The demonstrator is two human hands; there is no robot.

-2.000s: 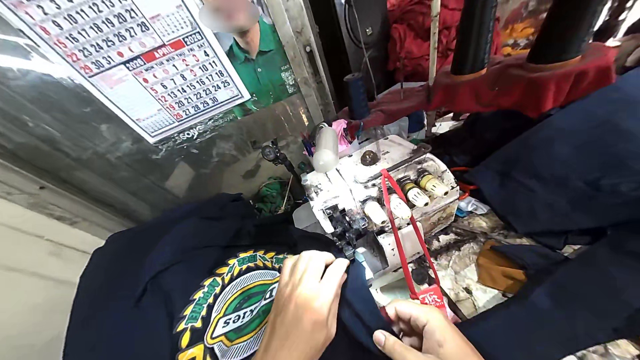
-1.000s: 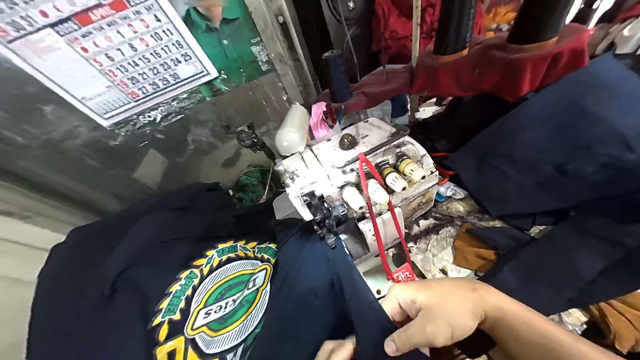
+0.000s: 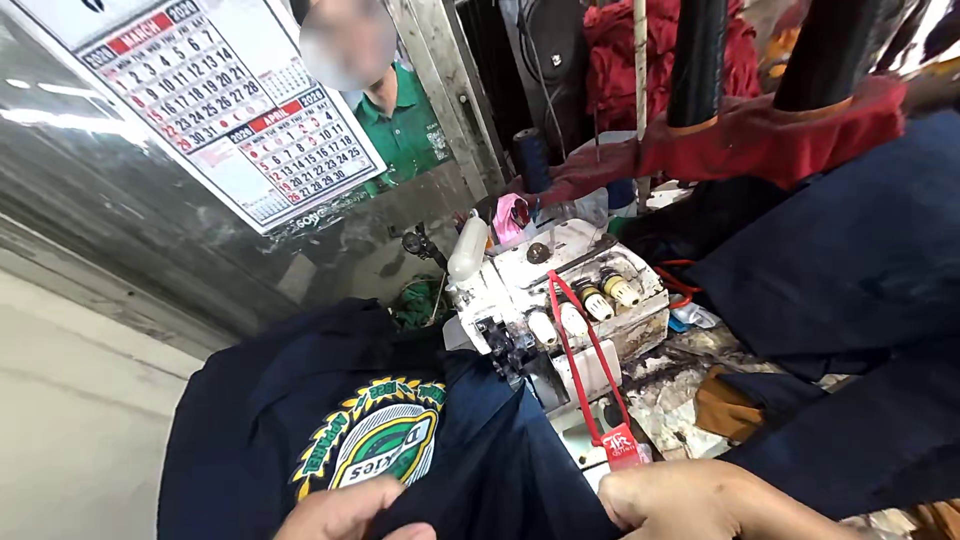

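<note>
A navy shirt [image 3: 300, 397] with a printed round emblem lies to the left of a white serger sewing machine [image 3: 517, 270], and part of the cloth reaches its needle and presser-foot area. At the bottom, my left hand [image 3: 352, 514] holds the cloth between thumb and fingers just below the emblem. My right hand [image 3: 697, 499] grips the cloth's right edge, its fingertips partly hidden. Right above that hand, a red tag [image 3: 621, 447] hangs on a red cord looped over the machine's tension knobs [image 3: 596, 300].
Dark navy fabric [image 3: 840, 240] is heaped at the right, near a brown cloth piece [image 3: 724, 405]. Large black thread cones [image 3: 697, 67] stand over red cloth [image 3: 772, 142] behind. A metal-framed wall panel with a calendar [image 3: 247, 112] borders the left.
My left hand has moved down from beside the emblem near the presser foot to the shirt's lower part. The cloth now spreads between both hands.
</note>
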